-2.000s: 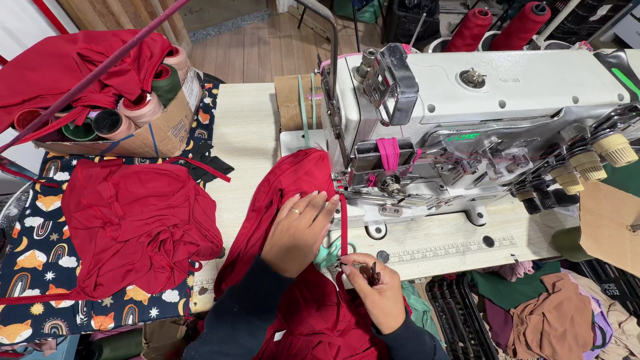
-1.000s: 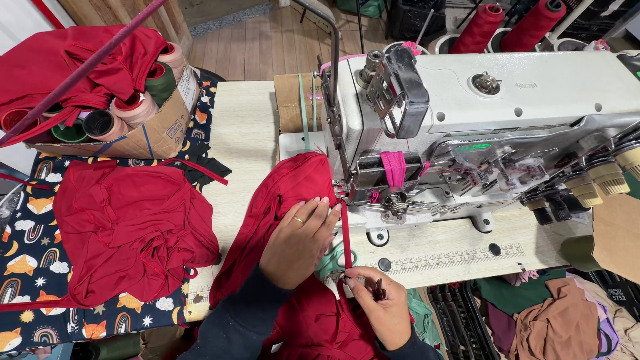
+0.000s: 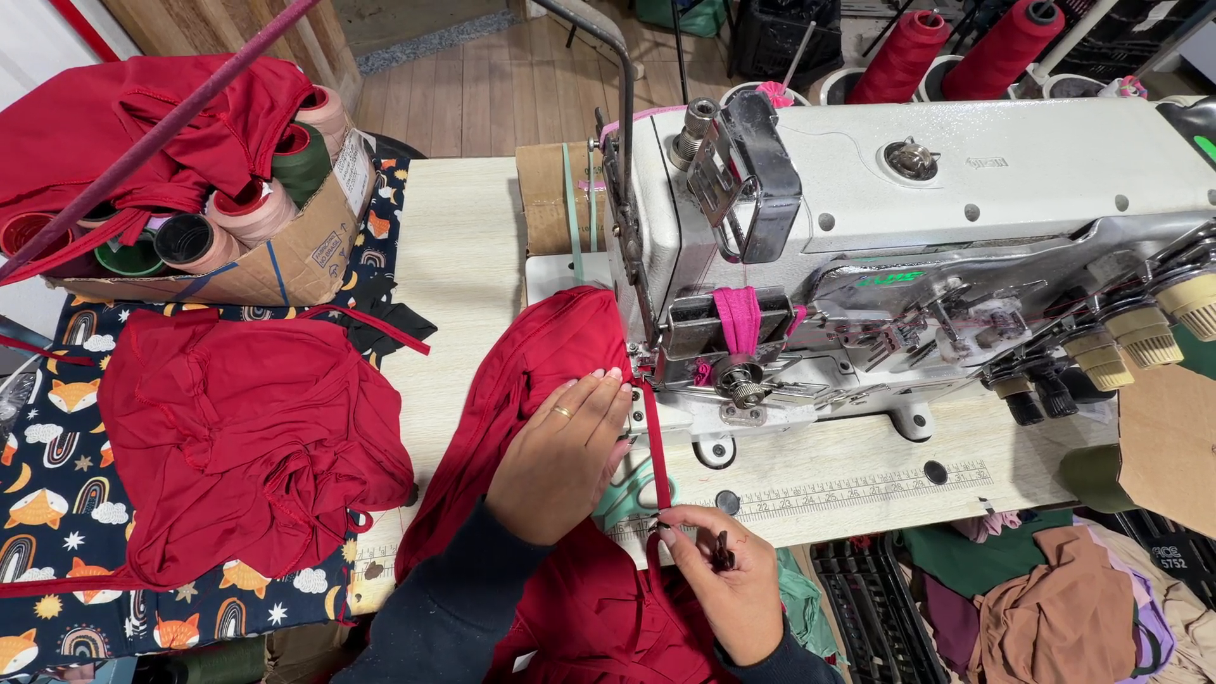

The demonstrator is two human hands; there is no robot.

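Red stretch fabric [image 3: 532,351] lies under the needle area of a white industrial sewing machine [image 3: 893,180] and drapes over the table's front edge. Flat on this fabric rests my left hand [image 3: 565,446], fingers together, close to the presser foot. My right hand [image 3: 717,560] pinches a narrow red strip [image 3: 655,446] between thumb and forefinger; the strip runs up to the machine. A small dark tool, not clearly identifiable, is tucked in the right hand's curled fingers. Mint-green scissor handles [image 3: 627,494] are partly hidden between the hands. The needle itself is hidden.
At left, another red garment [image 3: 247,437] lies on fox-print fabric [image 3: 71,513], below a cardboard box [image 3: 323,237] of thread cones. A printed ruler [image 3: 836,494] runs along the table [image 3: 456,218]. Brown and green fabrics [image 3: 1054,608] sit at lower right, beside a black crate [image 3: 864,608].
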